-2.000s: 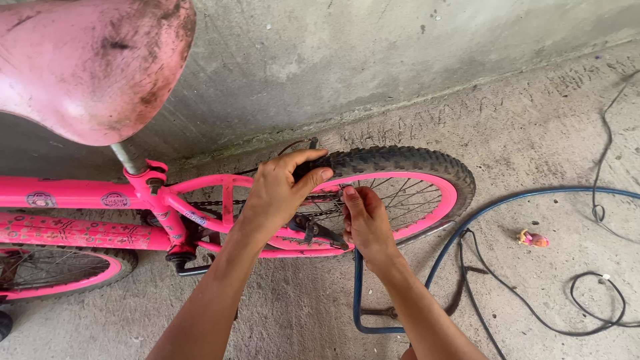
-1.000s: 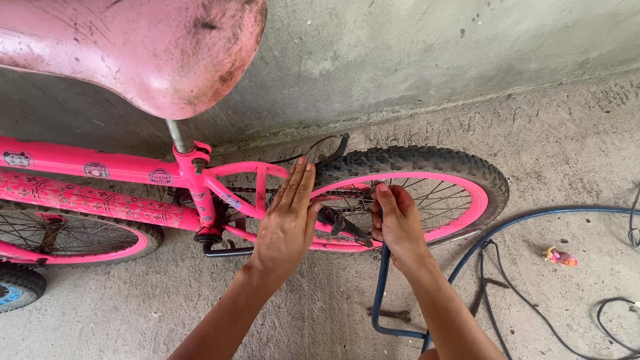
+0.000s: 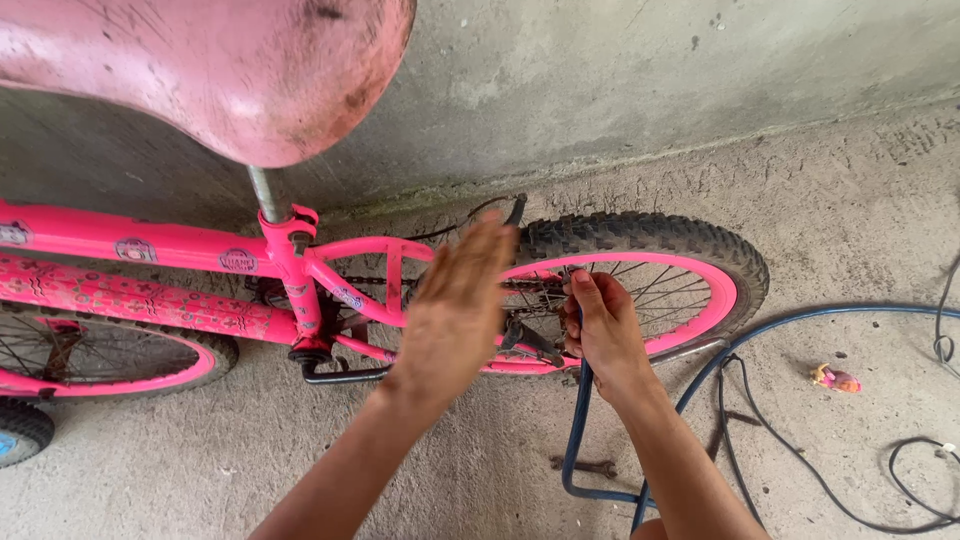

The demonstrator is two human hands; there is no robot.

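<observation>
A bright pink bicycle frame [image 3: 165,247] stands beside the wall, with its knobby rear tire [image 3: 637,232] and pink rim [image 3: 705,289] at centre right. At the inner edge of that rim, my right hand [image 3: 604,322] is closed around the end of a blue air hose [image 3: 577,420]; the hose tip and any valve are mostly covered by the fingers. My left hand [image 3: 457,307], blurred, is held flat over the rear part of the frame, just left of the tire, and grips nothing. Whether it touches the bicycle cannot be told.
The worn pink saddle [image 3: 225,67] juts in at upper left before the concrete wall [image 3: 637,97]. On the floor lie a wrench [image 3: 592,466], thin black cable [image 3: 795,457] and a small pink toy [image 3: 836,379]. Another small tire [image 3: 30,427] shows at far left.
Two seconds ago my left hand held the top of the rear tire; now it is off it, to the left, with fingers extended. My right hand stays at the rim with the hose.
</observation>
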